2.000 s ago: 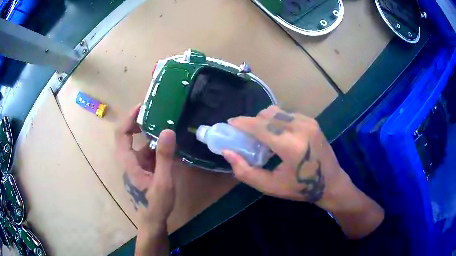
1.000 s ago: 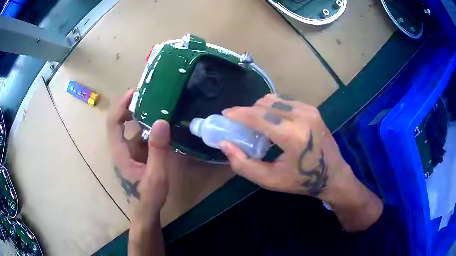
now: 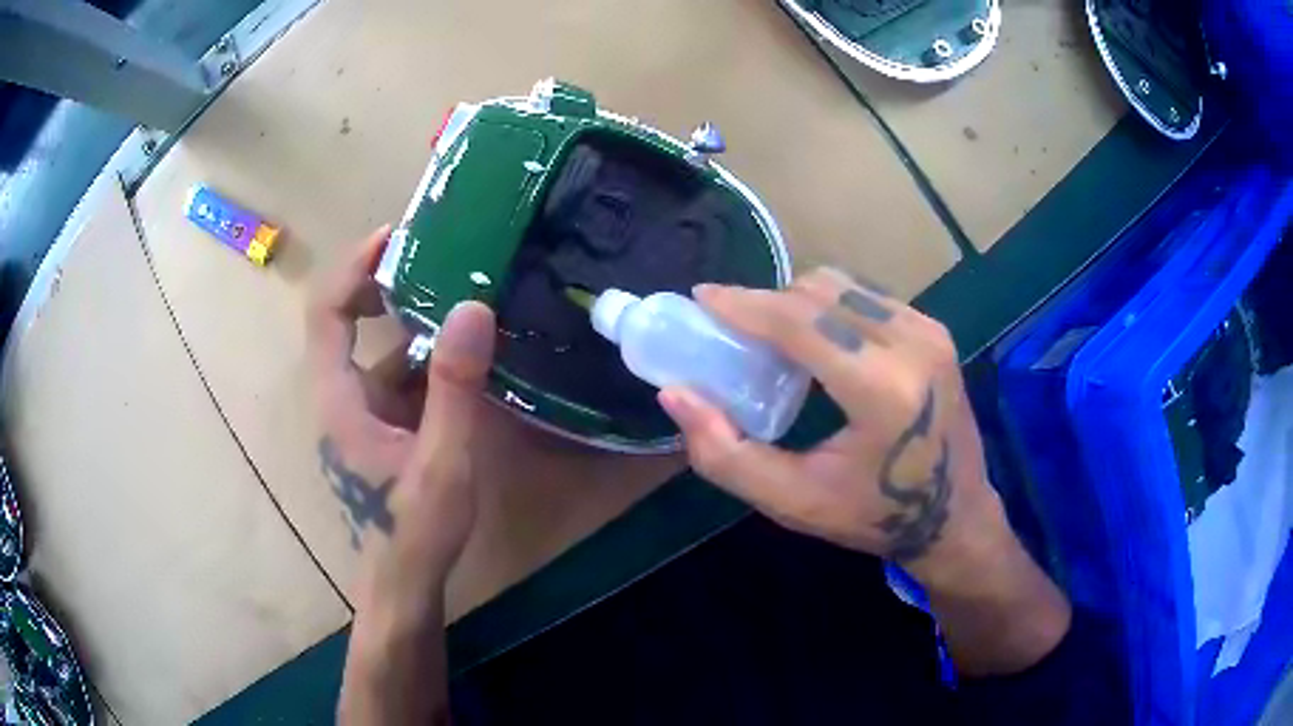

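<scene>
A glossy green car body shell (image 3: 475,213) with a pale rim sits in front of me, tilted, its open side up. A dark insert (image 3: 624,234) lies inside it. My left hand (image 3: 411,411) holds the shell's left end, thumb on the near edge and fingers around the side. My right hand (image 3: 851,411) holds a translucent white glue bottle (image 3: 709,362) between thumb and fingers. Its yellowish nozzle points left, over the insert. I cannot tell whether the tip touches it.
A blue-purple printed tube (image 3: 231,224) lies on the cardboard (image 3: 185,468) at left. Two green shells (image 3: 922,43) stand at the top right. More shells (image 3: 40,645) are at the lower left. A blue tote (image 3: 1120,426) with green parts and white liner is at right. A metal upright (image 3: 99,57) is top left.
The bottle first moved slightly left, then right, and its nozzle now sits away from the shell's green end. My left hand keeps its hold on the shell. The view has shifted a little.
</scene>
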